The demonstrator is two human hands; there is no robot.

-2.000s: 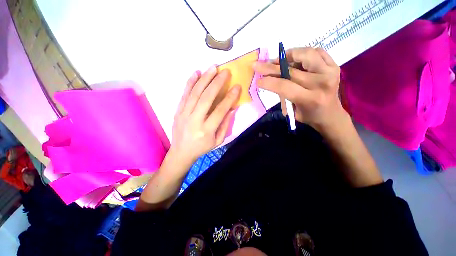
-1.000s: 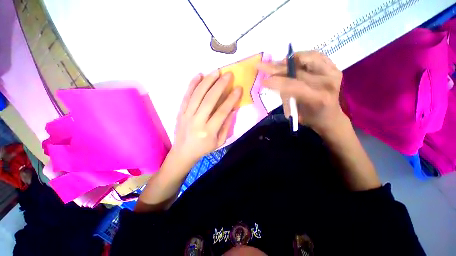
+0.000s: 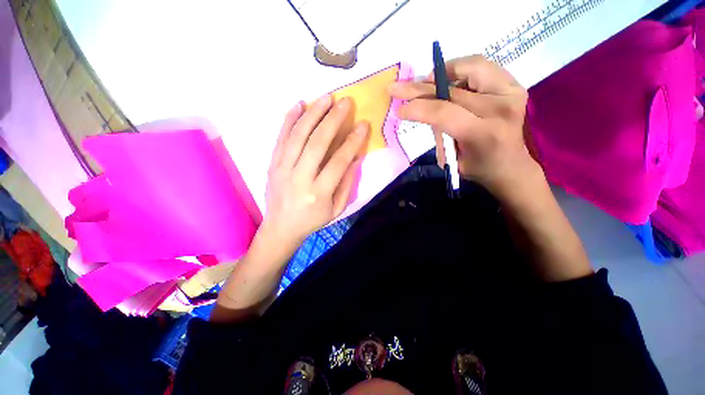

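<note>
The yellow-tan marking template (image 3: 373, 99) lies on a small pink cut piece (image 3: 378, 171) at the table's front edge. My left hand (image 3: 313, 160) lies flat on the template and piece, fingers slightly spread, pressing them down. My right hand (image 3: 481, 116) holds the pen (image 3: 442, 77), black end up and white barrel down, between its fingers. Its thumb and index fingertips are at the pink edge right of the template. A loose stack of pink pieces (image 3: 162, 200) lies left of my left hand.
The white table (image 3: 201, 62) has a metal-cornered plate outline at the back and a printed ruler (image 3: 541, 32) at right. Deep pink bundled pieces (image 3: 611, 131) hang at right. A brown board (image 3: 66, 73) with a pale pink panel is at left. A blue basket (image 3: 311, 251) shows below the table edge.
The view has shifted slightly. My right fingers, blurred a second ago, are now sharper at the pink edge. My left hand stays on the template.
</note>
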